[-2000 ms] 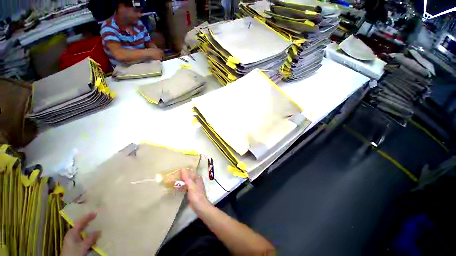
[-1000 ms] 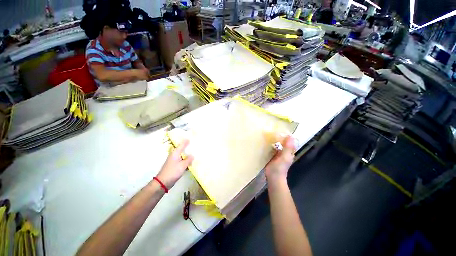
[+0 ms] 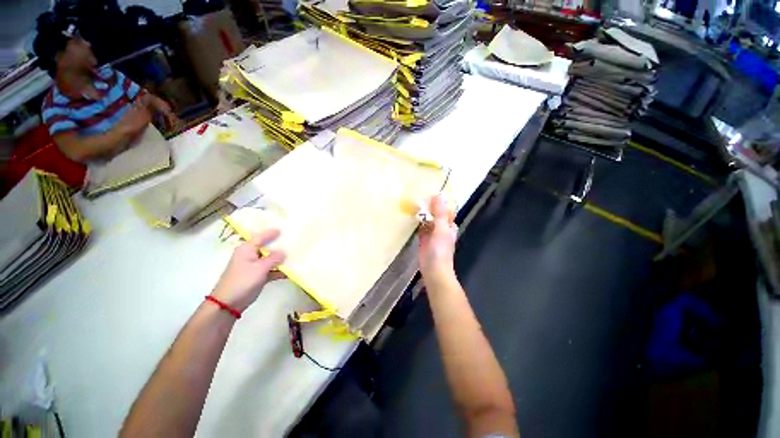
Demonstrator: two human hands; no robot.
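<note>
A beige bag body (image 3: 351, 218) with yellow binding along its sides lies over the right stack of bag bodies (image 3: 385, 295). My left hand (image 3: 250, 267), with a red string at the wrist, grips its left edge. My right hand (image 3: 438, 235) is at its right edge and holds the glue bottle (image 3: 410, 208), mostly hidden by the fingers; its amber part shows faintly over the panel. The thread snips (image 3: 295, 334) lie on the table just left of the stack's near corner, with a dark cord.
Folded bag pieces (image 3: 201, 181) lie behind my left hand. Tall bag stacks (image 3: 321, 77) stand at the back. Another stack (image 3: 38, 227) is at far left. A white rag (image 3: 40, 385) lies at lower left. A person (image 3: 98, 111) sits across the white table (image 3: 128, 299).
From the near table, the bag body was brought onto the right stack, held by both hands. In the last second it shifted little against the stack; the view turned right.
</note>
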